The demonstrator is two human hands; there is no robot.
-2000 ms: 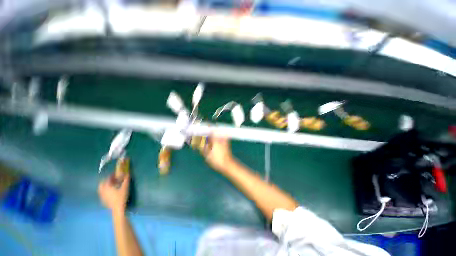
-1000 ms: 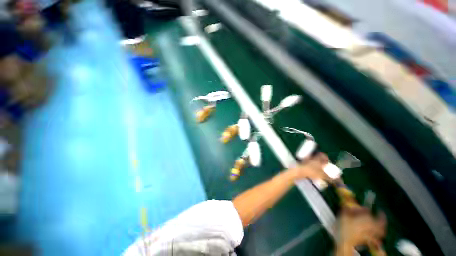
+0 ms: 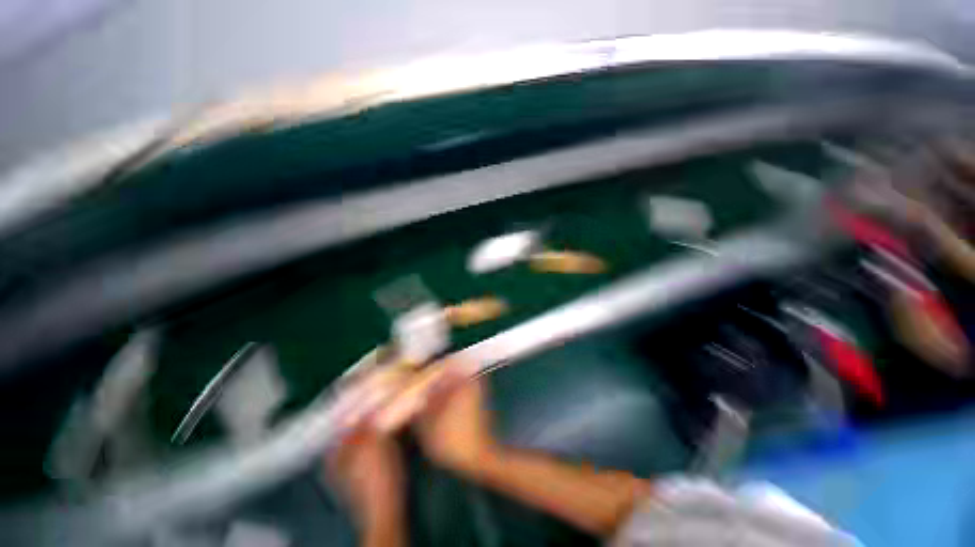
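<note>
The view is strongly blurred. My left hand (image 3: 369, 459) and my right hand (image 3: 454, 417) are close together at the pale rail, in the lower middle. Their fingers meet over a pale, yellowish blur; I cannot tell whether they hold anything. Just beyond the fingertips is a white device body (image 3: 420, 333), with a yellow printed piece (image 3: 476, 311) at its right. Farther back lies another white body with a yellow piece beside it.
The pale rail (image 3: 577, 318) runs across the green bench. Blurred white bodies (image 3: 251, 395) lie at the left, and a white piece (image 3: 679, 217) at the back right. The black jig with red handles (image 3: 850, 363) is at the right, with another person's hand (image 3: 928, 329) near it.
The view has swung from the left side of the bench towards the jig at the right. My hands, apart two seconds ago, are now together at the rail.
</note>
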